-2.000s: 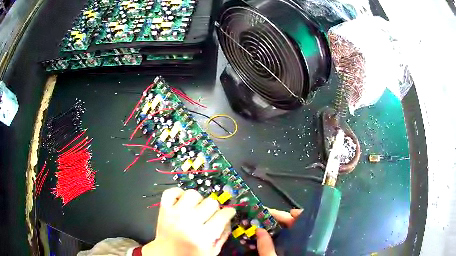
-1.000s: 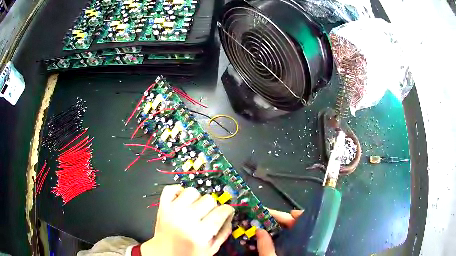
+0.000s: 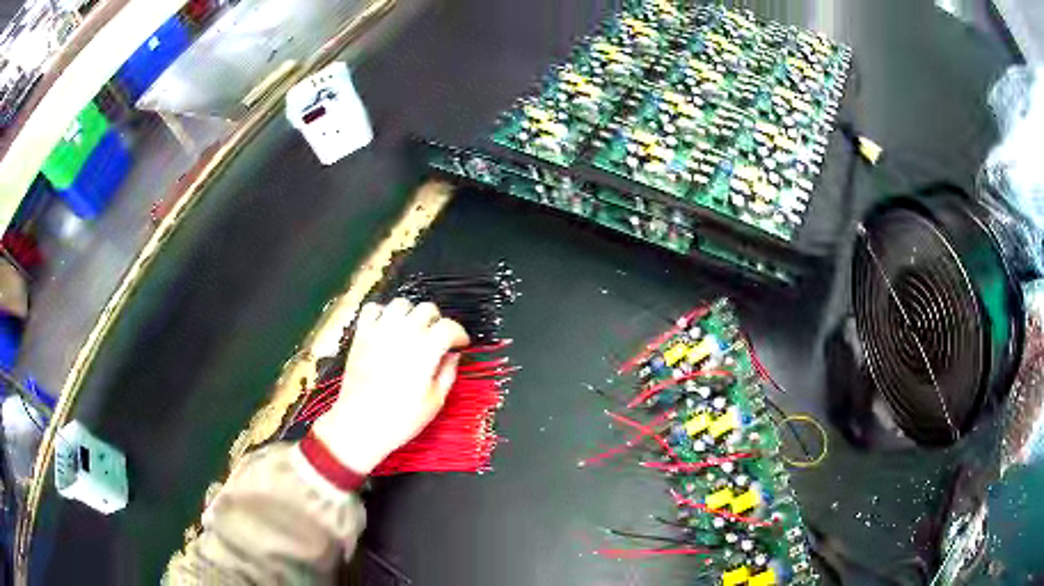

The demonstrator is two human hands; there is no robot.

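Note:
My left hand (image 3: 395,372) reaches from the lower left, palm down, onto the wire piles. Its fingers are bent and touch the place where the red lead wires (image 3: 464,426) meet the black lead wires (image 3: 458,292). Whether a wire is pinched is hidden under the fingers. The long green board strip (image 3: 716,458) lies component side up at the right, with red and black wires sticking out from its left side. Its near end is cut off by the bottom edge. My right hand is not in view.
Stacked board panels (image 3: 675,109) stand at the back on black trays. A round black fan (image 3: 922,321) stands at the right, with a thin yellow ring (image 3: 804,440) lying left of it. Two white boxes (image 3: 330,112) (image 3: 92,467) sit on the dark conveyor belt beyond the worn, chipped edge (image 3: 343,303).
The view has swung left, so the scene sits further right. My left hand has left the board strip and is now at the wire piles. My right hand has gone out of view.

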